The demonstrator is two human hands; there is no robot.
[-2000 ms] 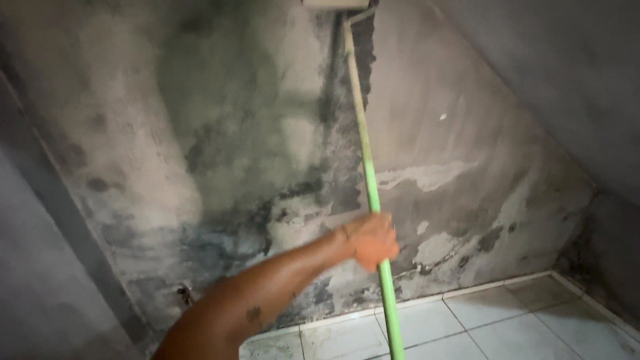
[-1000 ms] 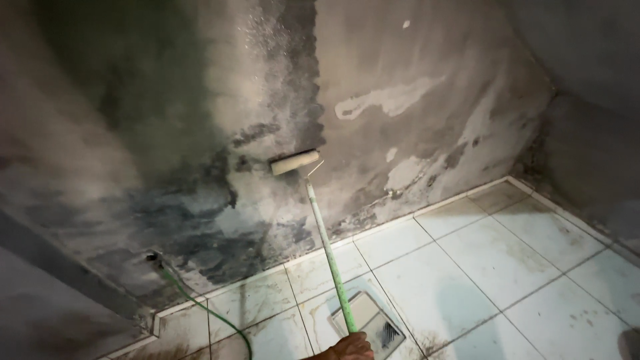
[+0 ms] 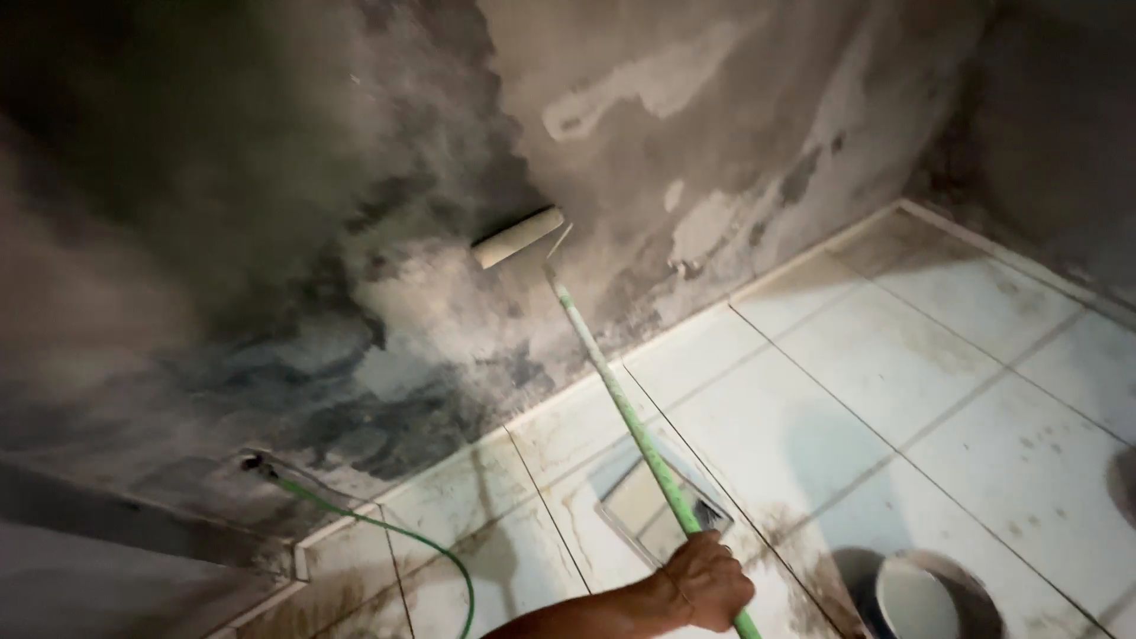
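Observation:
My left hand [image 3: 710,577], reaching in from the bottom, is closed around the lower part of a green extension pole [image 3: 621,399]. A cord circles the wrist. The pole slants up and left to a pale paint roller [image 3: 519,238], which rests against or very near the stained wall [image 3: 426,133]. Right of the roller, a ragged edge divides a darker, wet-looking band from lighter wall. My right hand is out of view, and the pole's lower end is cut off by the frame.
Soiled white tiles [image 3: 799,399] meet the wall along a pale edge strip. A square floor cover [image 3: 657,510] lies beneath the pole. A green hose [image 3: 426,537] curves from a wall opening [image 3: 257,463]. A round container [image 3: 919,596] with pale contents stands at lower right.
The roller has come down from high on the wall to its lower part. My left hand, seen mid-pole two seconds ago, is now near the bottom of the view. The view has tilted down.

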